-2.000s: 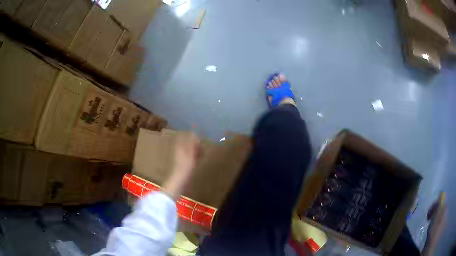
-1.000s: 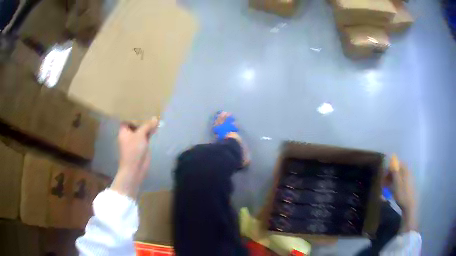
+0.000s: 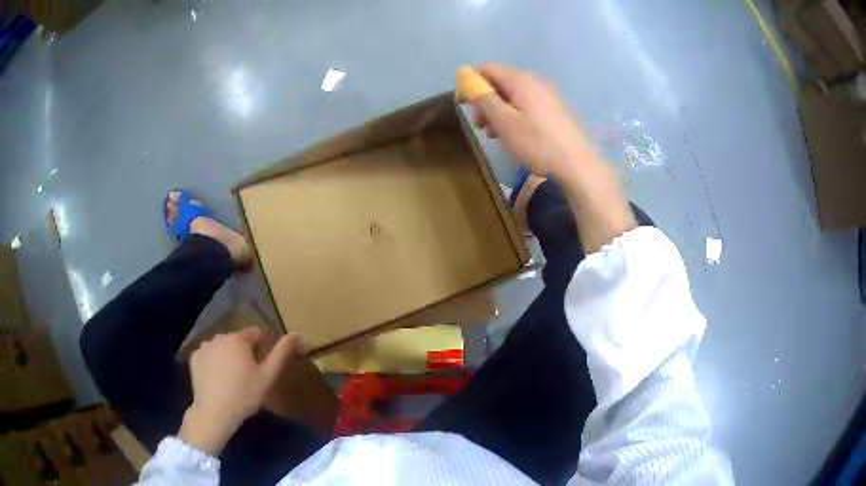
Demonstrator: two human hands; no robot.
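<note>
An open brown shipping carton (image 3: 508, 223) stands between the wearer's legs. The flat cardboard pad (image 3: 375, 252) lies inside it and hides the dark boxes. My left hand (image 3: 233, 375) is at the carton's near left corner, with thumb and fingers apart and nothing held. My right hand (image 3: 527, 114) is at the far right corner, slightly blurred, with a yellow-orange cover on one finger; whether it grips the rim is unclear.
A pale label backing sheet (image 3: 389, 349) with red-orange labels and a red plastic stool (image 3: 356, 403) are just nearer than the carton. Cartons stand at left (image 3: 71, 456) and far right (image 3: 836, 157). Paper scraps lie on the grey floor (image 3: 237, 57).
The pad, held up in my left hand earlier, now lies in the carton. My left hand has let go of it. The view has turned, and the carton is central.
</note>
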